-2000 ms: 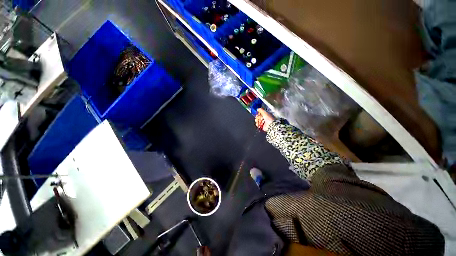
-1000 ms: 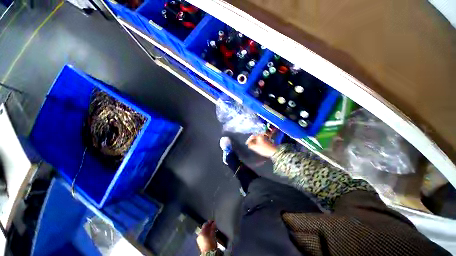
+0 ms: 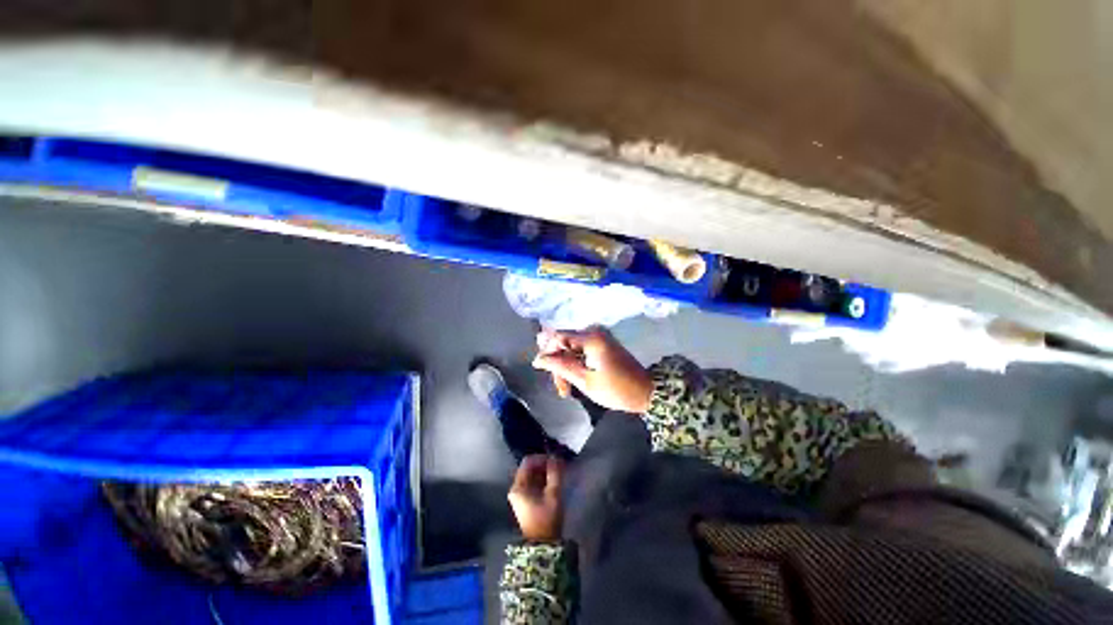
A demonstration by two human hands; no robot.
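Observation:
My right hand point(image 3: 601, 370) reaches in from the right, its thumb and fingers pinched together over the floor, beside a crumpled clear plastic bag point(image 3: 580, 300). A small pale spot shows at its fingertips; I cannot tell if it is a held thing. My left hand point(image 3: 537, 497) is lower and nearer my body, its fingers curled in; any thin thread in it is too small or blurred to see. No spool shows in either hand.
A blue bin point(image 3: 485, 252) under the counter edge point(image 3: 366, 128) holds dark spools and a pale cone point(image 3: 679, 260). A large blue crate point(image 3: 393, 488) at lower left holds tangled brown cord point(image 3: 250, 534). My shoe point(image 3: 486, 382) is on the grey floor.
The view has turned and come closer to the counter. My two hands are now nearer each other. The white-rimmed bucket has left the picture, and the thread line seen earlier is not visible.

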